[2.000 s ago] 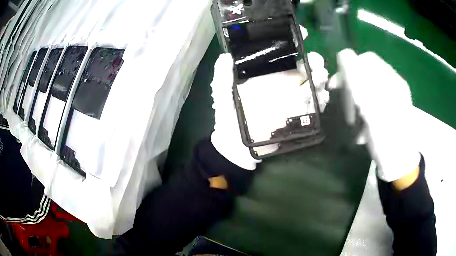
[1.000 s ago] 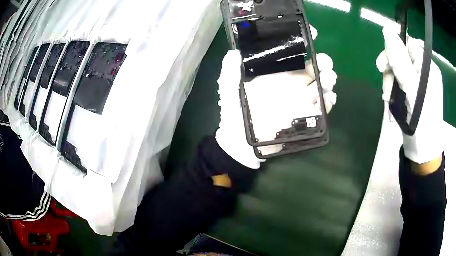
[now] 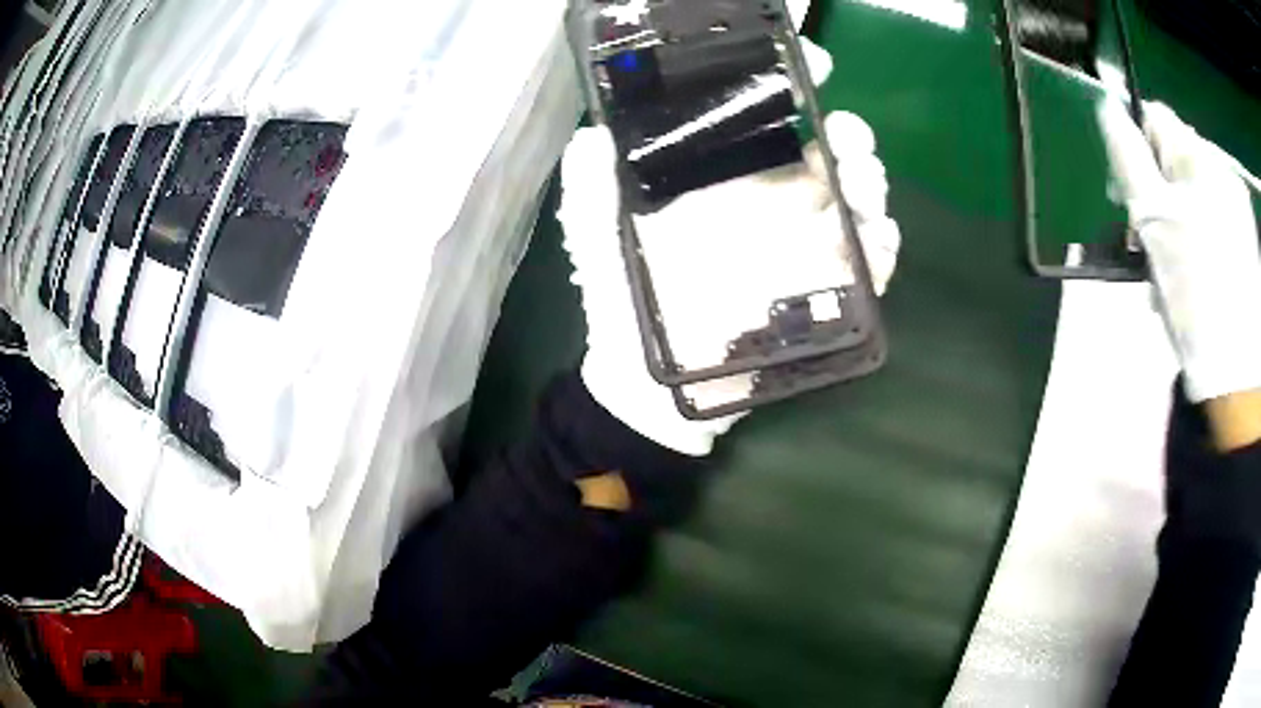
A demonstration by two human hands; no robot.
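Observation:
My left hand (image 3: pixel 622 318), in a white glove, holds black phone middle frames (image 3: pixel 712 118) from beneath, at least two stacked slightly offset, above the green surface. Glossy dark film crosses their middle; the glove shows through the open window. The top ends are cut off by the picture's edge. My right hand (image 3: pixel 1189 249), also white-gloved, holds another phone middle frame (image 3: pixel 1030 166) upright by its right side; green surface shows through its open window. Its top is cut off too.
White foam trays (image 3: pixel 415 180) are stacked at left; pockets of the top one hold several dark frames. A white mat (image 3: pixel 1065 512) lies at right. The green surface (image 3: pixel 830 553) runs between them. A person's dark sleeve (image 3: pixel 62 484) and a red stool (image 3: pixel 118 636) show lower left.
The frame in my right hand has turned from edge-on to face me and moved left of the hand. My right hand has shifted slightly right. My left hand has moved slightly left with its frames.

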